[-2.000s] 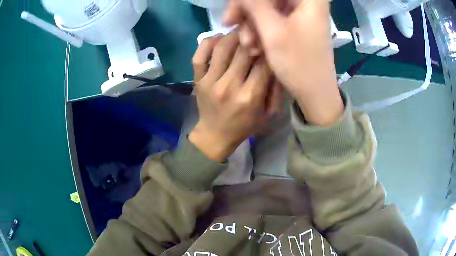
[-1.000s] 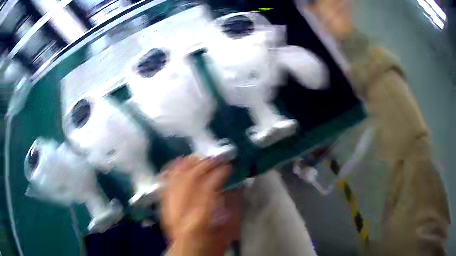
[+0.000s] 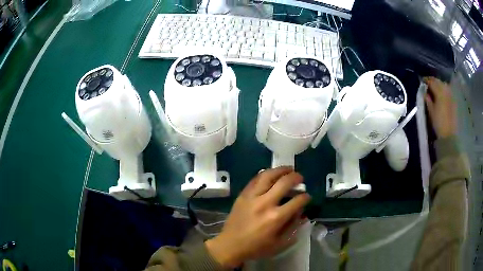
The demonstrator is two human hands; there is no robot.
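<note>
Several white security cameras stand in a row: the leftmost [image 3: 114, 119], one beside it [image 3: 198, 111], another [image 3: 294, 114] and the rightmost [image 3: 365, 119]. Their black LED faces point up and away. My left hand [image 3: 262, 217] is at the foot of the third camera from the left, fingers curled and partly covering its bracket; whether it grips anything is hidden. My right hand [image 3: 440, 108] is at the far right, its fingertips on the upper end of the long whitish label strip [image 3: 423, 137], which hangs over the bench's right edge.
A white keyboard [image 3: 238, 39] lies behind the cameras. A black box, apparently the label printer [image 3: 397, 39], stands at the back right. The white mouse [image 3: 397, 151] is beside the rightmost camera. Black pigtail cables [image 3: 191, 209] hang over the front edge, above a dark opening [image 3: 127, 233].
My hands, together in front of the cameras at first, are now apart: the right at the label strip, the left at a bracket. The view has shifted, so the whole row and the keyboard show.
</note>
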